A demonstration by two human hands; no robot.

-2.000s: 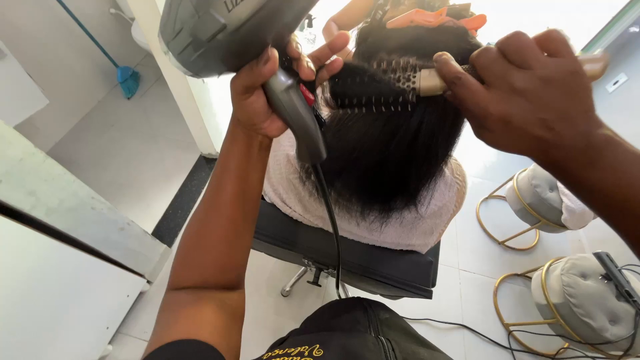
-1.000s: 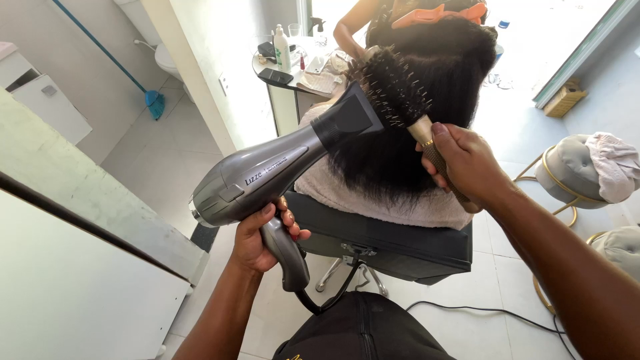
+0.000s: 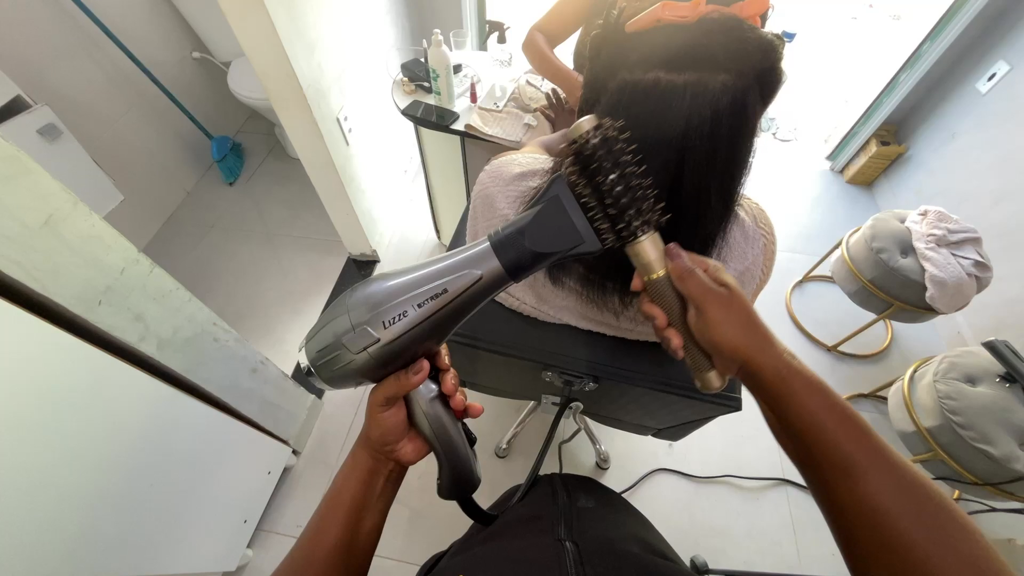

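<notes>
My left hand [image 3: 412, 412] grips the handle of a grey Lizze hair dryer [image 3: 400, 308], whose black flat nozzle points up and right against the bristles of a round hairbrush [image 3: 616, 184]. The brush's gold-toned handle is in my right hand [image 3: 692, 308], with the barrel tilted up to the left. Long dark hair [image 3: 688, 136] of a seated person hangs just behind and beside the brush, its top part held up by orange clips [image 3: 696, 12]. A light towel [image 3: 512, 192] covers the person's shoulders.
The person sits in a black salon chair [image 3: 592, 384]. Beyond at left, a small table [image 3: 472, 120] holds bottles and a phone; another person's arm [image 3: 552, 44] reaches over it. Two grey stools [image 3: 872, 264] stand at right, one bearing a cloth. A power cord [image 3: 720, 478] crosses the floor.
The brush and right hand have come down from the upper right. The dryer, earlier high at the upper left, has moved lower, and its nozzle now meets the brush.
</notes>
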